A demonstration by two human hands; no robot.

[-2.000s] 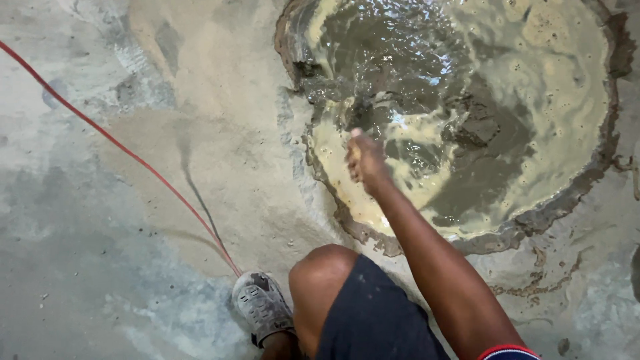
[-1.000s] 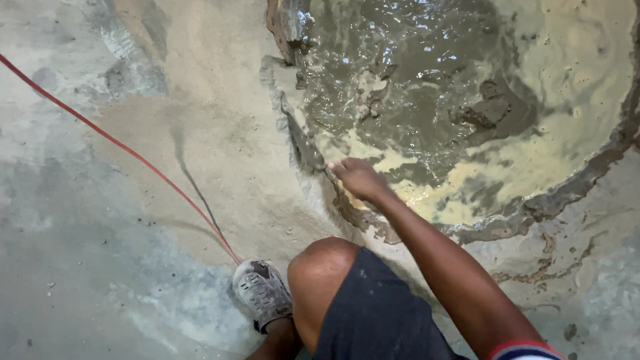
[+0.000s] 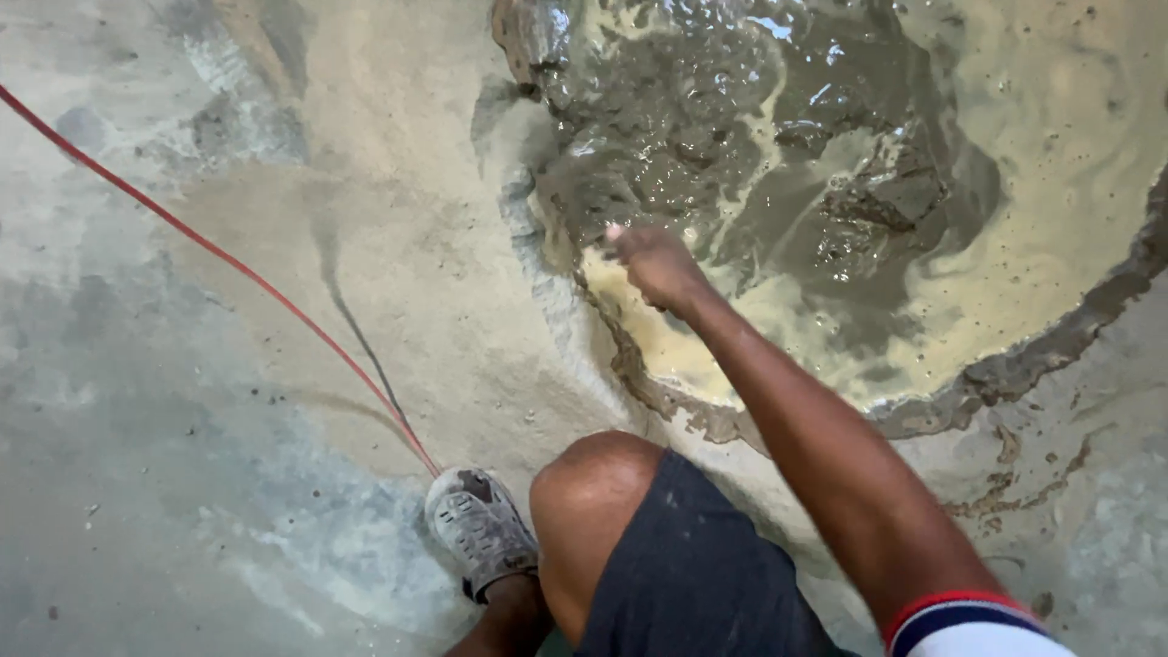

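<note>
My right hand (image 3: 655,263) is over the left part of a round pool of wet grey cement-like mix (image 3: 912,219), close to its inner edge. The fingers look curled and are blurred; whether they hold anything cannot be told. Yellowish, foamy liquid (image 3: 1040,246) lies around the darker grey middle, where a wet lump (image 3: 885,196) stands up. A rough, wet rim (image 3: 1022,370) bounds the pool, with pale powdery material (image 3: 557,301) along its left side. My left hand is out of view.
A thin red cable or cord (image 3: 246,271) runs from the upper left down to my grey, stained clog (image 3: 479,525). My bent knee (image 3: 593,488) is close to the pool's lower left rim. Pale, dusty floor (image 3: 182,438) spreads at the left.
The right hand has moved along the pool's left side, toward its rim and then back over the mix. The ripples and the patches of yellowish liquid have shifted. The clog has stayed beside the red cord.
</note>
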